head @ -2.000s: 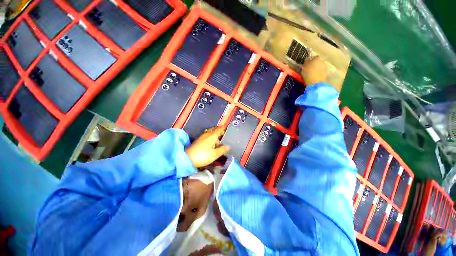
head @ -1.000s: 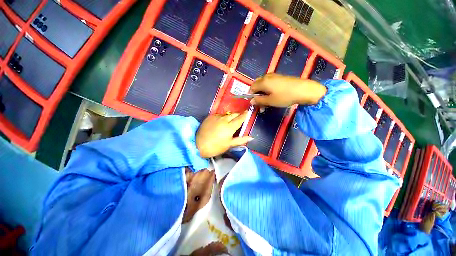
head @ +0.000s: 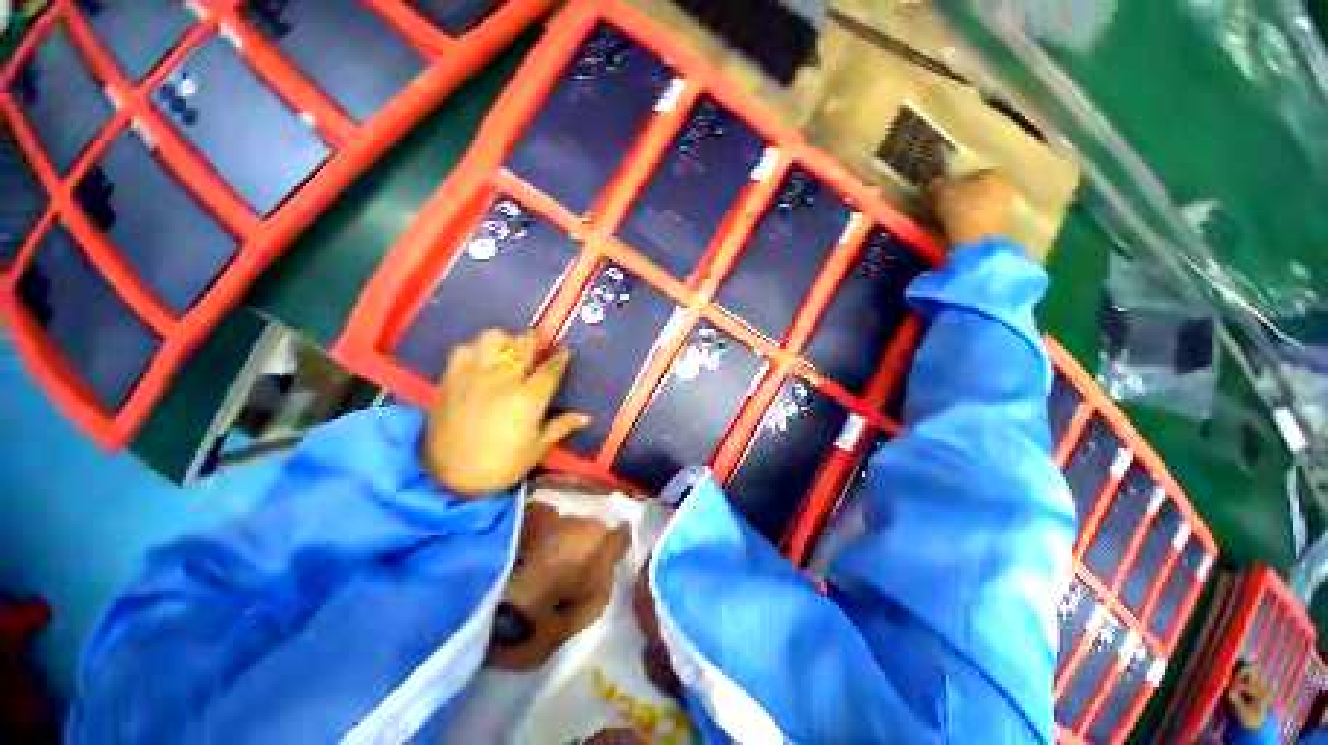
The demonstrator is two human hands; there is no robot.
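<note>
A red foam tray [head: 390,313] holds two rows of dark phones or rear housings, each with a camera lens cluster. My left hand [head: 495,412] lies at the front row, its fingertips on the divider beside one dark phone [head: 619,349]. Its thumb is apart and I see nothing held. My right hand [head: 979,207] is over the tan cardboard sheet [head: 859,102], touching or close to the block of small black pieces [head: 913,143]. Its fingertips are blurred, and I cannot tell whether it holds a tool. White labels [head: 851,431] show at pocket edges.
Another filled red tray [head: 109,422] is at the far left, and one [head: 1191,546] is at the right. A black strip [head: 757,32] lies behind the middle tray. Clear plastic bags [head: 1165,328] lie at the right. Another person's hand [head: 1250,696] shows at the lower right.
My right hand has moved from the front-row pocket, where it held a silver tool, to the cardboard. That pocket showed a red floor and now holds a phone. My left hand has moved left.
</note>
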